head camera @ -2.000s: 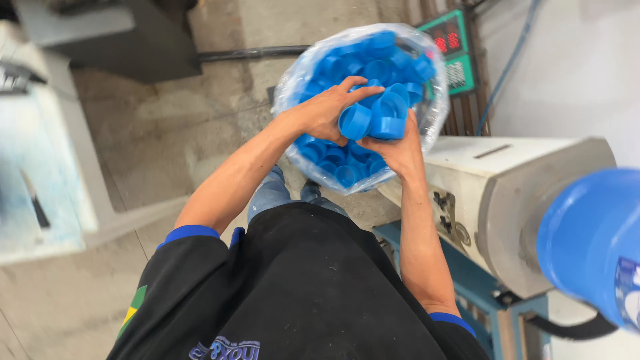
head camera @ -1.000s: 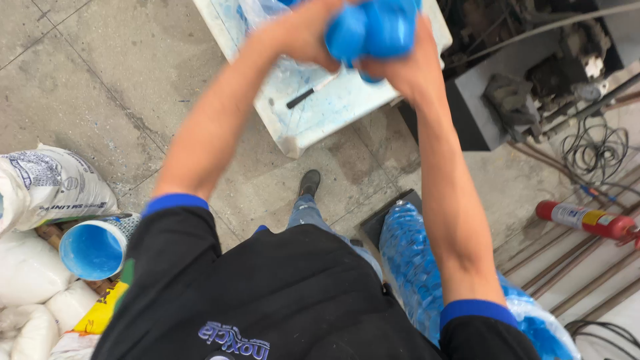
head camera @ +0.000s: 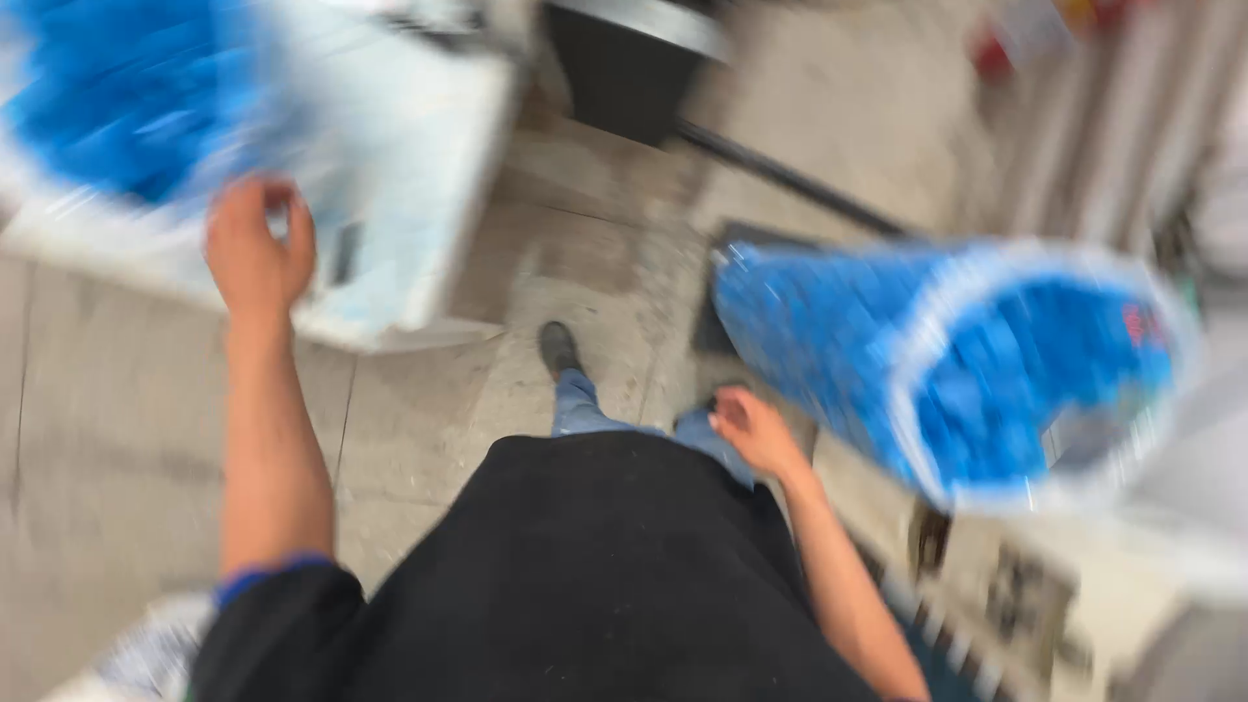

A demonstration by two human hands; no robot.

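Motion blurs the head view. My left hand (head camera: 260,244) is beside the rim of a clear plastic bag of blue plastic pieces (head camera: 127,97), which rests on a white table (head camera: 419,195) at the upper left. Its fingers are curled, with a gap between thumb and forefinger and nothing seen in them. My right hand (head camera: 756,429) hangs low near my leg, fingers partly bent, and no object shows in it. To its right stands a tall clear bag (head camera: 819,331) filled with blue plastic caps or rings, its mouth spread wide.
A dark machine part (head camera: 624,73) and a black bar (head camera: 799,180) lie beyond the table. A red fire extinguisher (head camera: 993,54) is at the upper right, near pipes. Pale machinery (head camera: 1033,595) stands at the lower right, a white sack (head camera: 156,653) at the lower left.
A second ago both hands held blue pieces together above the table; now they are apart and the pieces are out of them. The view has swung round.
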